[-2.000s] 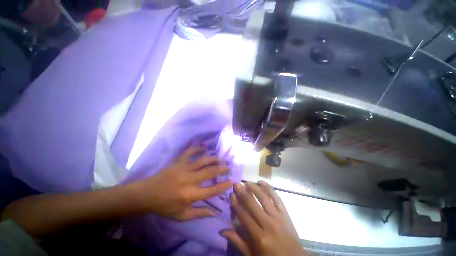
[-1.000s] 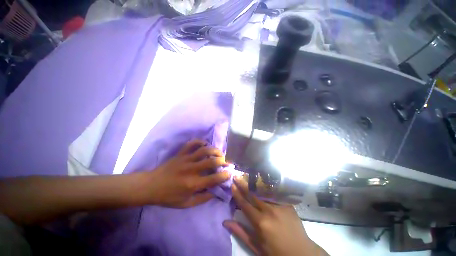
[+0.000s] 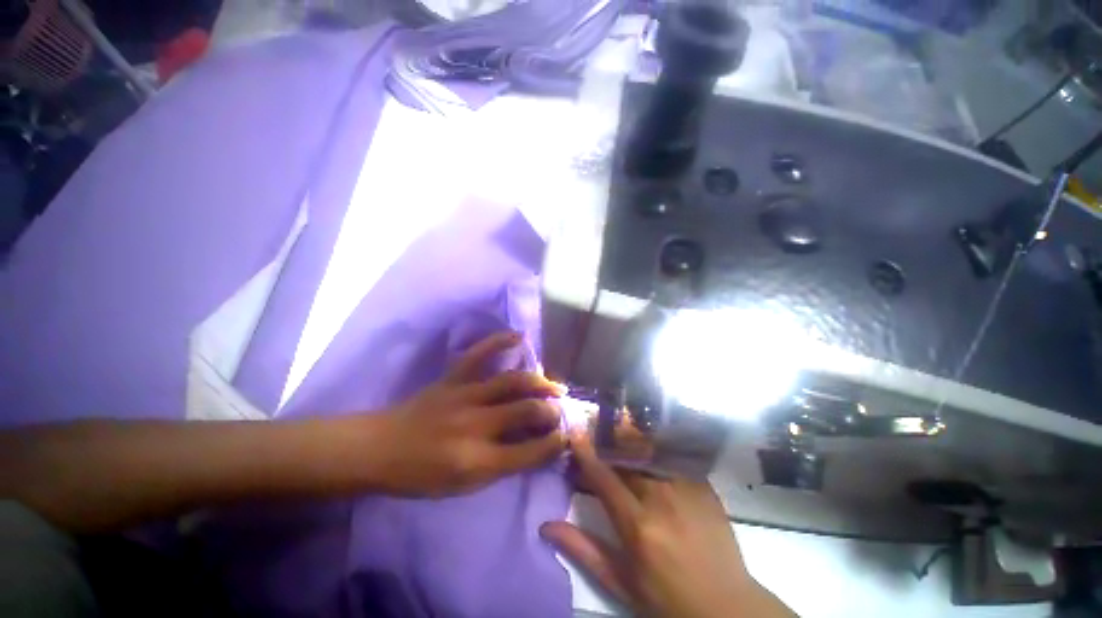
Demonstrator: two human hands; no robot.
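A lilac fabric piece lies under my hands and runs up to the needle area of the sewing machine, hanging toward my lap. My left hand presses on it with fingers bent, fingertips beside the lit needle area. My right hand is just right of it, index finger reaching to the fabric edge near the needle, thumb apart. The needle and presser foot are hidden by glare and fingers.
Large lilac panels lie at left with a white piece at their edge. A bundle of layered strips lies behind. A pink basket is at far left. A bright glare covers part of the machine head.
The view has shifted, showing more of the machine's dark top than two seconds ago. Since one second ago, the fabric's back part lies flatter and my left fingers are more bent near the needle.
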